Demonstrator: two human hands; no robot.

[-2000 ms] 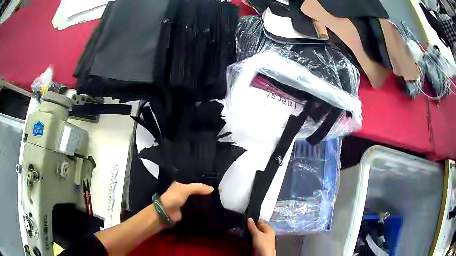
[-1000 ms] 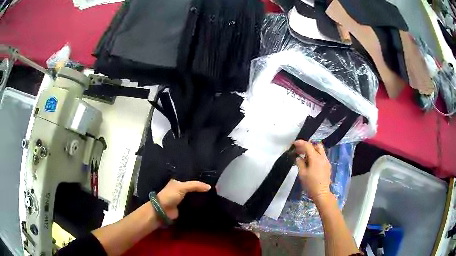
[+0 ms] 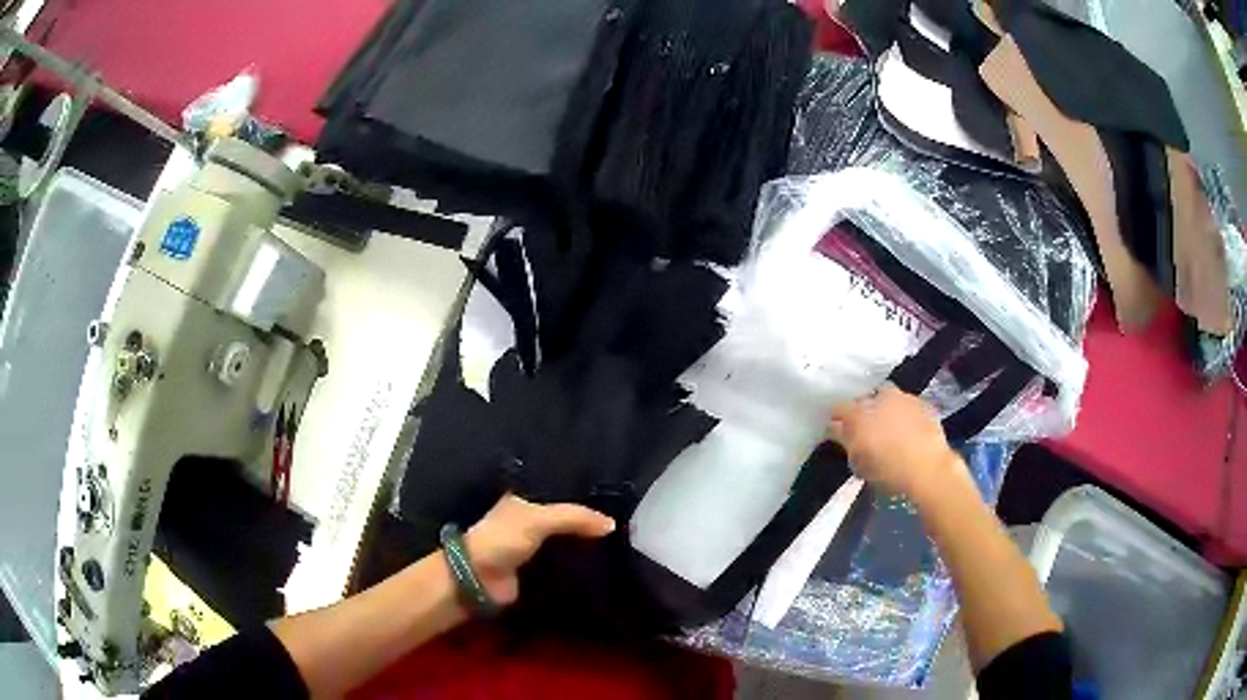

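My left hand [image 3: 527, 543], with a green bangle at the wrist, is at the front of a dark black panel [image 3: 574, 431]. Its thumb lies on top and the other fingers are partly hidden in the black material. My right hand [image 3: 896, 435] pinches a black strip [image 3: 793, 513] near the opening of a clear plastic bag [image 3: 1046, 342]. The strip runs down beside white card pieces [image 3: 725, 499]. Where the strip's lower end meets the panel is too dark to tell.
A cream sewing machine [image 3: 144, 397] stands at the left. Stacked black panels [image 3: 472, 82] and brown and black cut pieces [image 3: 1080, 171] lie on the red-covered bench [image 3: 205, 48] beyond. A translucent bin [image 3: 1149, 561] is at the lower right.
My right hand has moved from the strip's lower end up to the part near the bag. My left hand keeps its place on the black material. The whole view has shifted.
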